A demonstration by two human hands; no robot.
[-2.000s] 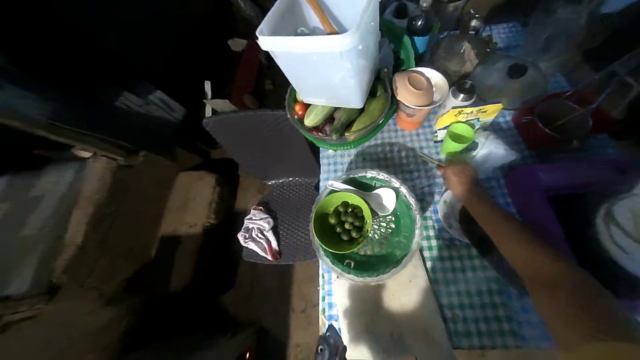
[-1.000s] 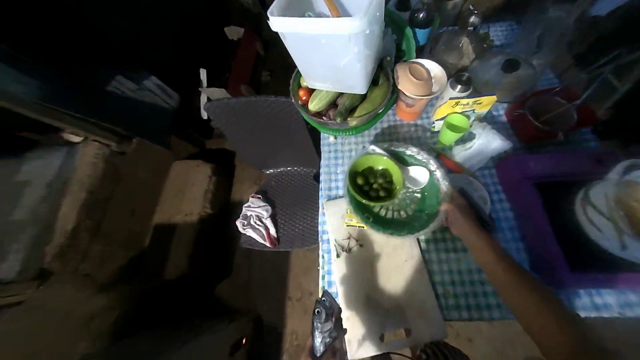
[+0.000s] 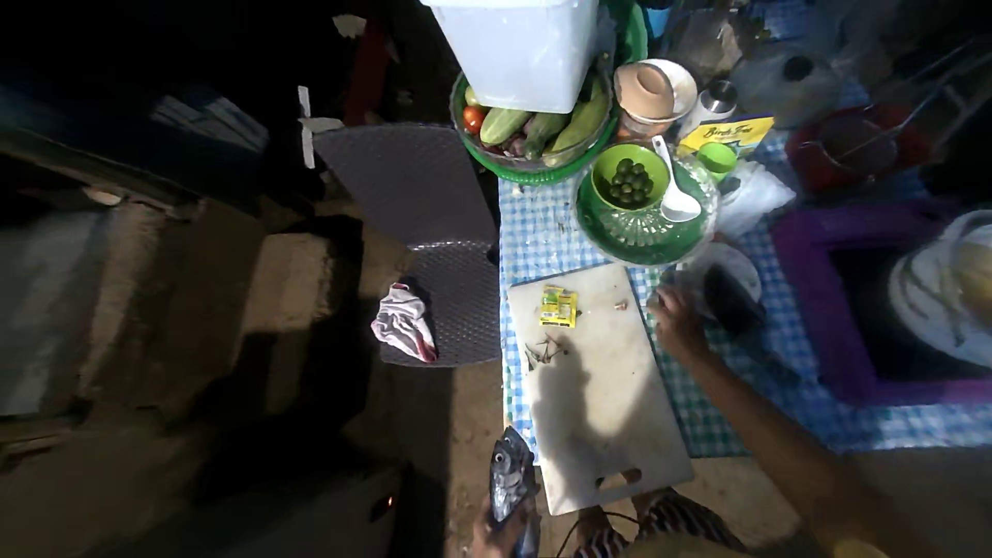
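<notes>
Low in the head view, my left hand (image 3: 500,535) is closed around a whole fish (image 3: 509,474), head up, beside the table's edge. My right hand (image 3: 676,322) rests just right of a white cutting board (image 3: 612,372), over the checked tablecloth; whether its fingers hold anything is unclear. On the board lie small yellow packets (image 3: 558,306) and some thin stems (image 3: 547,352). Beyond the board stands a green glass plate (image 3: 647,240) bearing a green bowl (image 3: 604,194) of small round green fruits (image 3: 630,184) and a white spoon (image 3: 680,205).
A bowl of vegetables (image 3: 504,128) stands at the back under a white plastic container (image 3: 527,58). A dark chair (image 3: 457,302) with a cloth (image 3: 404,324) is left of the table. Right are a white plate (image 3: 725,267), a dark object on it, and a purple frame (image 3: 806,310).
The green plate with its bowl and spoon now stands farther back, near the vegetables. My right hand has let go of it and moved beside the cutting board, which is more exposed.
</notes>
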